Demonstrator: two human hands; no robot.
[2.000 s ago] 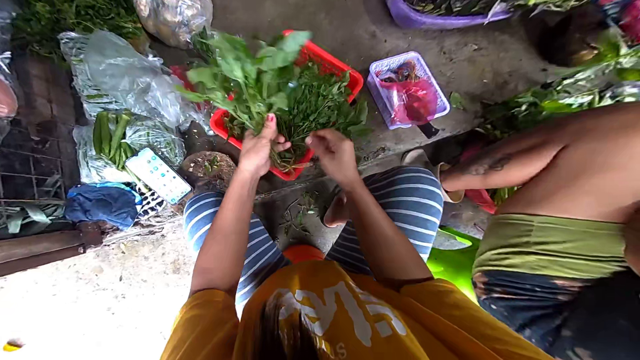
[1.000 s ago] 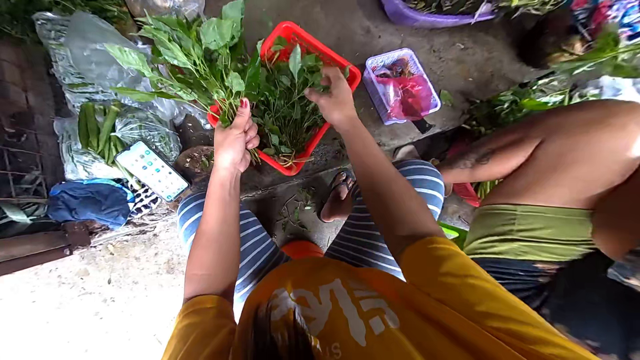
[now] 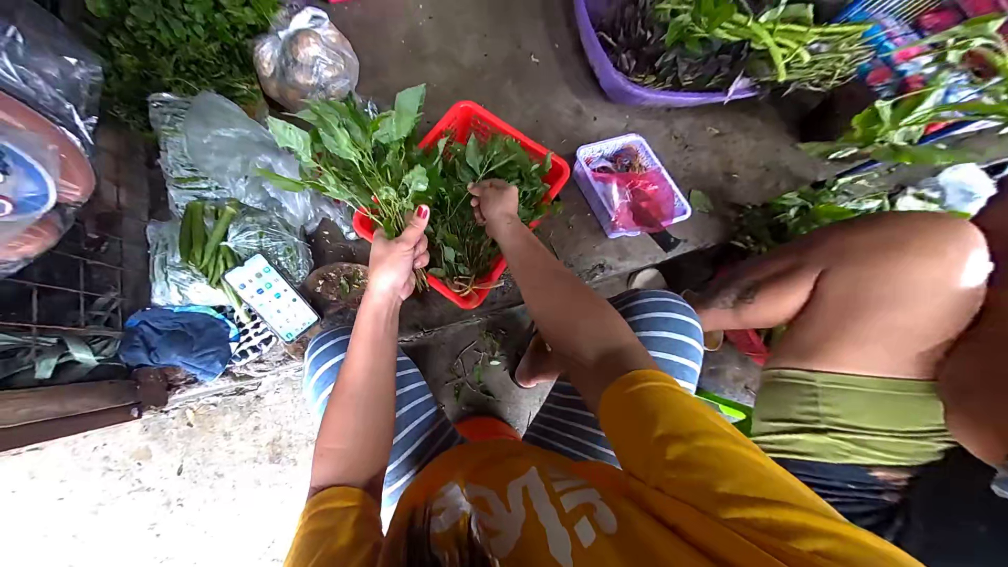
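My left hand (image 3: 399, 256) is closed around the stems of a bunch of leafy greens (image 3: 354, 153), whose leaves spread up and left over the edge of a red plastic basket (image 3: 557, 175). Inside the basket lie more leafy greens (image 3: 457, 236) with thin stems. Over them is my right hand (image 3: 494, 203), its fingers bent and touching the leaves; whether it grips a stem cannot be told. Just right of the red basket stands a small white and purple basket (image 3: 602, 213) holding a pink plastic bag (image 3: 642, 197), with a dark handle at its lower corner.
A smartphone (image 3: 272, 298) with a lit screen lies at left beside green pods (image 3: 206, 240) and plastic bags. A purple tub (image 3: 630, 90) of greens stands at upper right. Another person's bare leg (image 3: 874, 291) is close on the right. Bagged round produce (image 3: 305, 59) sits at upper left.
My right hand was beside my left hand two seconds ago, then moved right onto the greens in the basket. The bunch in my left hand has shifted left from above the basket.
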